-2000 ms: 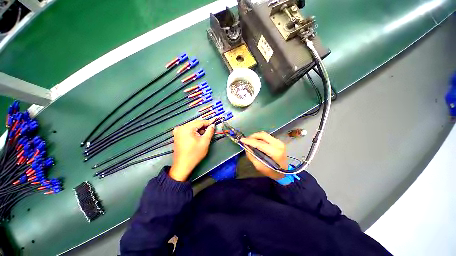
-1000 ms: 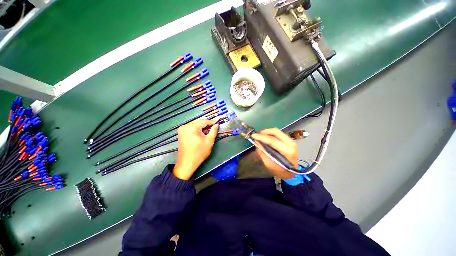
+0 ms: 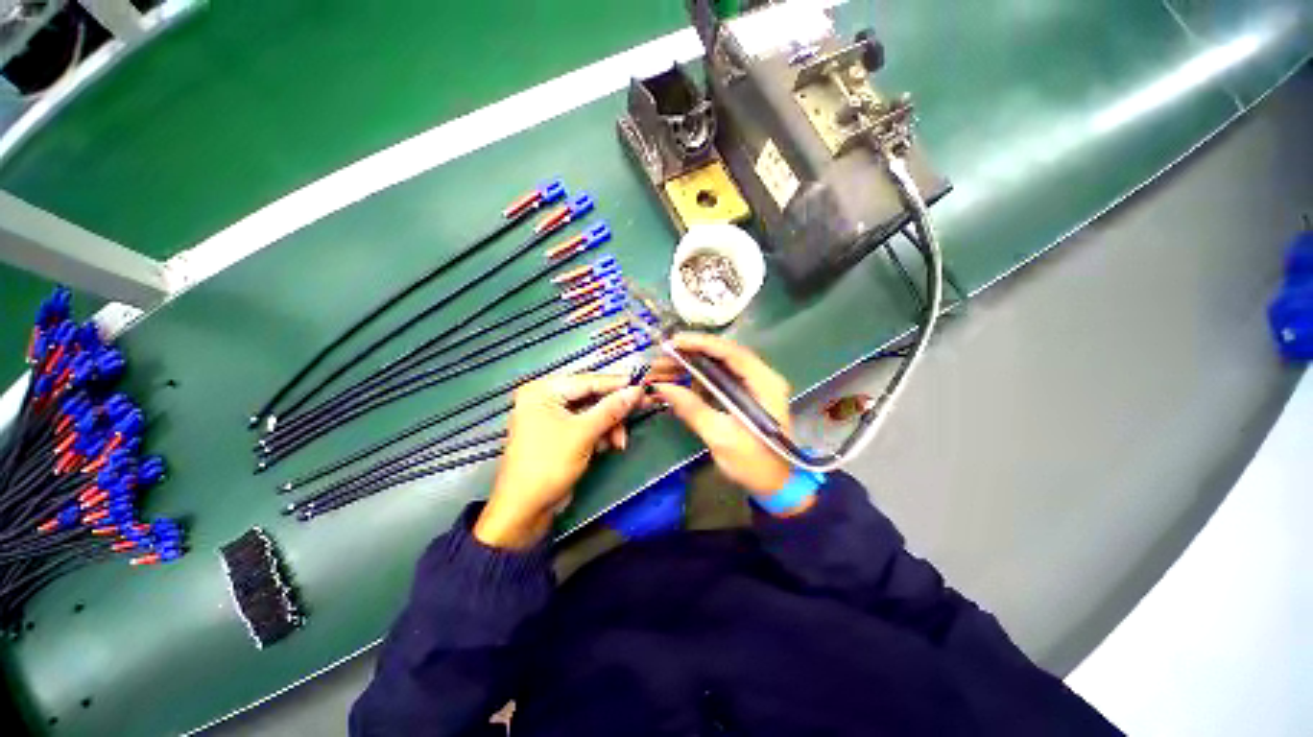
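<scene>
Black cables (image 3: 418, 377) with blue and red ends (image 3: 583, 242) lie in a row on the green bench. My left hand (image 3: 565, 432) pinches a small dark part, too small to name, near the lower cable ends. My right hand (image 3: 734, 410) holds the soldering iron (image 3: 732, 392), its tip pointing up and left over the blue ends. The right fingertips are close to the left ones at the small part; whether they touch it is hard to tell. A pale grey hose (image 3: 922, 310) runs from the iron to the feeder. A blue band (image 3: 789, 493) is on the right wrist.
The dark grey soldering station (image 3: 821, 202) stands at the back, beside the iron stand (image 3: 673, 123), yellow sponge (image 3: 706, 199) and white cup (image 3: 717, 275). A cable pile (image 3: 94, 446) lies far left. A block of small black parts (image 3: 262, 586) lies at the front left. Grey floor (image 3: 1094, 374) is at right.
My right hand has moved left and up beside my left hand. The iron now points up and left, away from the fingers. The blue-ended piece seen between the hands is no longer clearly visible.
</scene>
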